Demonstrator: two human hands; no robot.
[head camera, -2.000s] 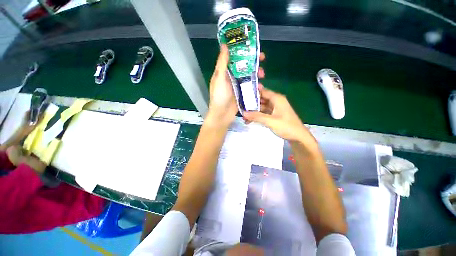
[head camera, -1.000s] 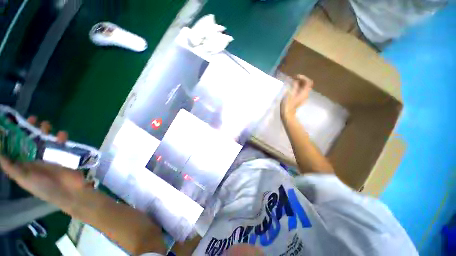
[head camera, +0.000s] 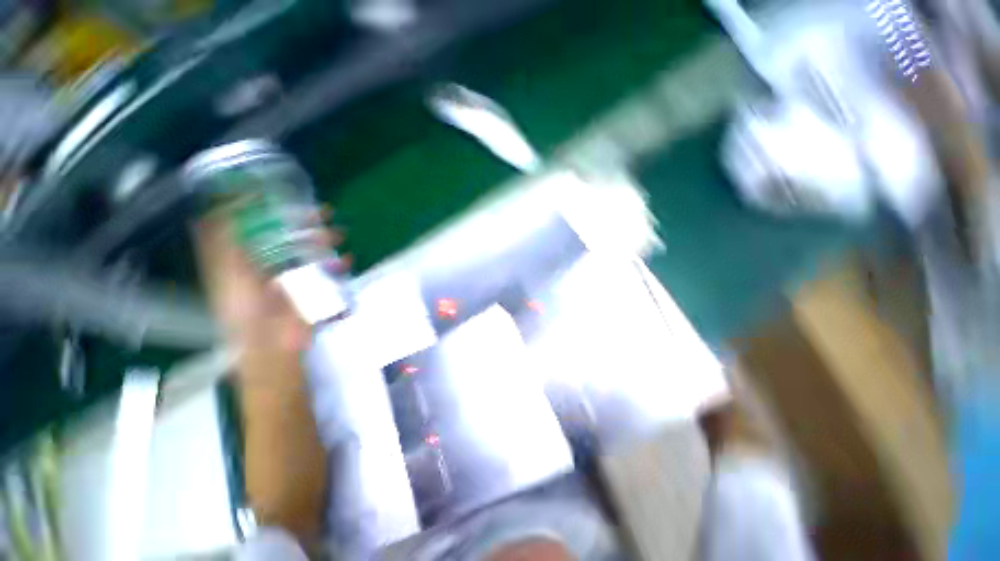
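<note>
The view is strongly blurred. My left hand (head camera: 247, 290) holds the open unit (head camera: 263, 225) by its sides, upper left of the printed sheets. Its green board and the small white battery rectangle (head camera: 311, 292) in the handle face me. Its head end points up and left. My right hand (head camera: 733, 422) is small and blurred at the right corner of the printed sheets (head camera: 493, 395), by the cardboard box. Its fingers are hard to make out, and I cannot tell whether it holds anything.
A closed-looking white unit (head camera: 483, 123) lies on the green belt (head camera: 384, 186). A crumpled cloth (head camera: 620, 208) lies at the sheets' upper right. The brown cardboard box (head camera: 866, 384) stands at the right. Large blurred white shapes (head camera: 817, 153) are at the upper right.
The view has swung back from the box towards the belt. My right hand, over the open box a second ago, is now at its near side by the sheets. My left hand still holds the unit.
</note>
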